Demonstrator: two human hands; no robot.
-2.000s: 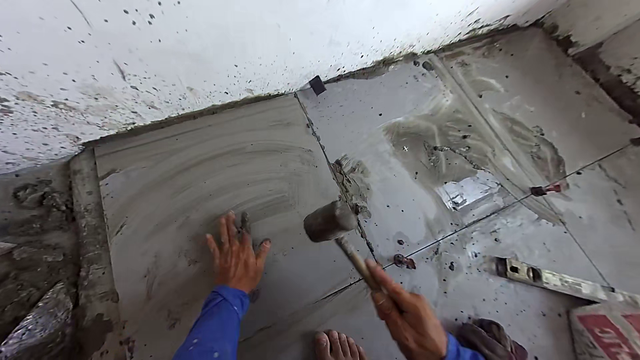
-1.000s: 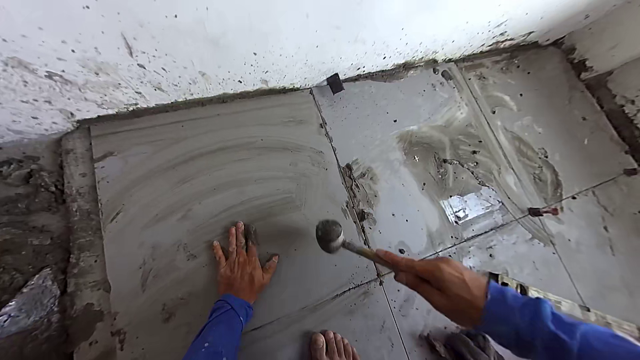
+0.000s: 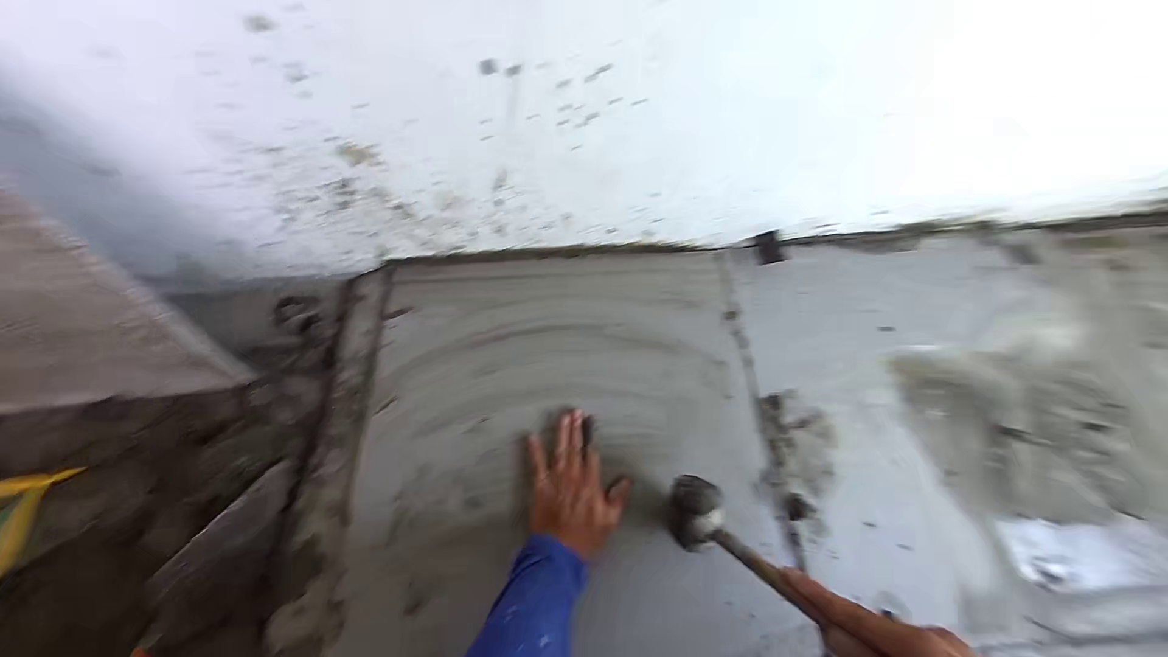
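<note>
My left hand (image 3: 573, 493), in a blue sleeve, rests with fingers spread on a large grey floor tile (image 3: 547, 365) smeared with cement. At the lower right my right hand (image 3: 867, 625) grips the wooden handle of a rubber mallet (image 3: 696, 513). The mallet's dark head is over the same tile, to the right of my left hand and left of the joint; whether it touches the tile cannot be told. The view is blurred.
A white, spattered wall (image 3: 593, 137) runs along the tile's far edge. Dark wet mortar (image 3: 109, 456) and a broken slab piece (image 3: 219, 529) lie at left, below a sloping slab (image 3: 82, 310). A neighbouring tile (image 3: 849, 319) with mortar smears is at right. A dark spacer (image 3: 769, 247) stands by the wall.
The view has swung left, bringing the sloping slab into sight. The mallet, held in my right hand throughout, has changed its tilt. My left hand stays spread on the tile.
</note>
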